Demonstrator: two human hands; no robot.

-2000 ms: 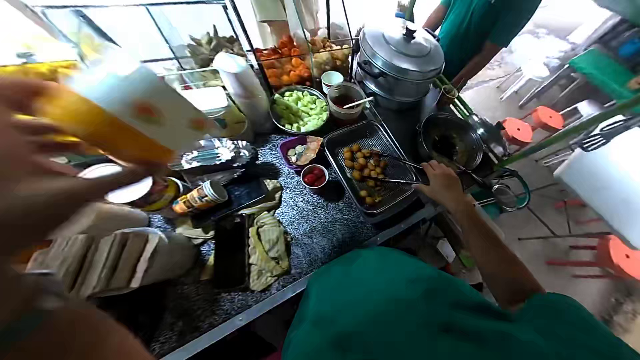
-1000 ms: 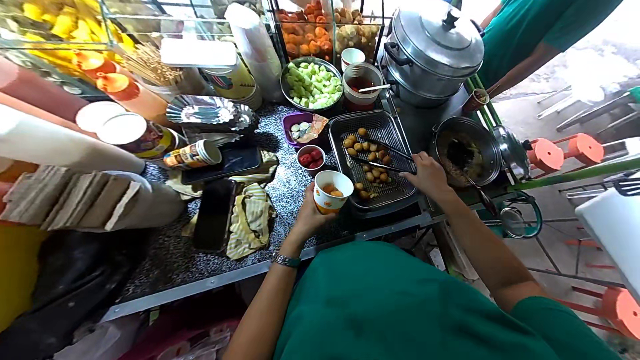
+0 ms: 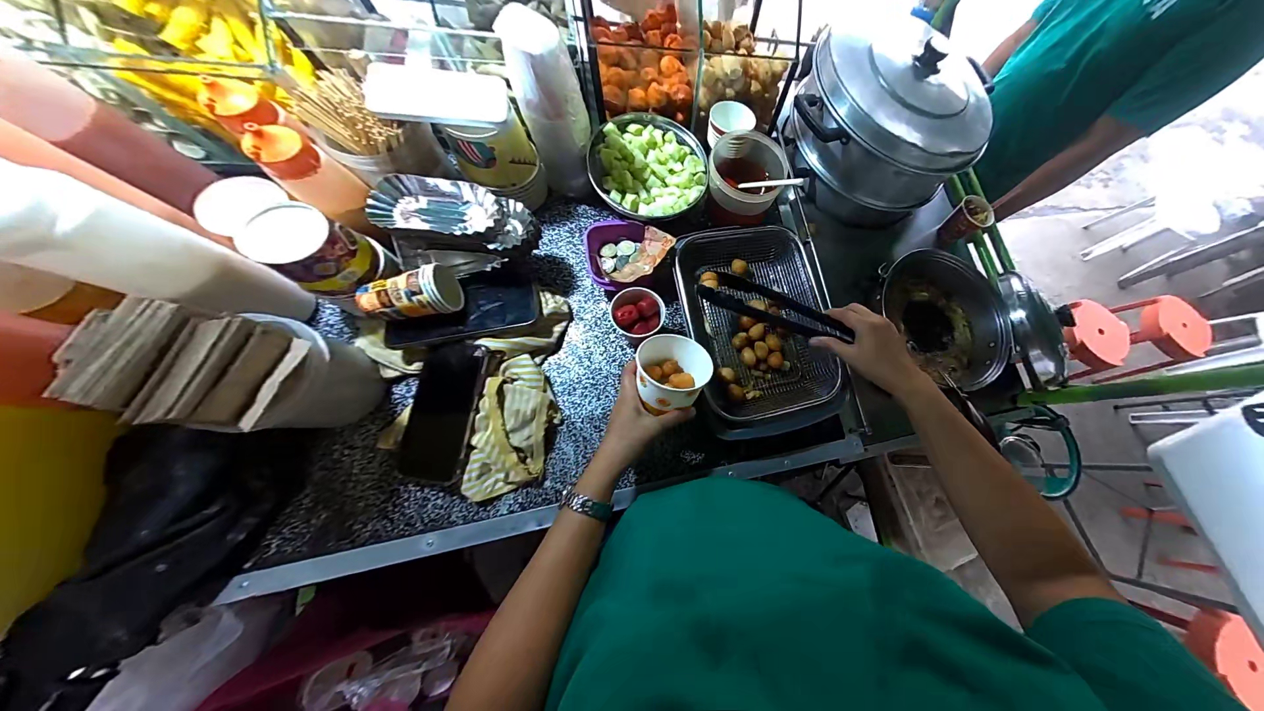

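Observation:
My left hand (image 3: 632, 420) holds a paper cup (image 3: 673, 373) upright, with several orange-brown balls (image 3: 670, 372) in it. Black tongs (image 3: 775, 309) are in my right hand (image 3: 869, 346); their tips reach over the wire-mesh tray (image 3: 810, 370). Small round fried balls (image 3: 758, 346) lie in that tray, below and around the tongs. Whether a ball is between the tips, I cannot tell. Just behind the cup stands a small cup of red pieces (image 3: 638, 314). A purple dish (image 3: 597, 237) with coins and a banknote sits behind that.
Beyond the tray stand a bowl of cut green pieces (image 3: 652, 166), a sauce tub (image 3: 748, 173) and a large metal pot (image 3: 889, 109). A pan (image 3: 943, 316) is at right. Phone (image 3: 441, 413), striped cloth (image 3: 513, 430) and stacked cups (image 3: 410, 292) lie left. A person in green (image 3: 1116, 79) stands behind the pot.
Two seconds ago a blurred hand and a patterned cup were at upper left; one second ago my left hand held the cup beside the tray. My right hand stays at the tray with the tongs.

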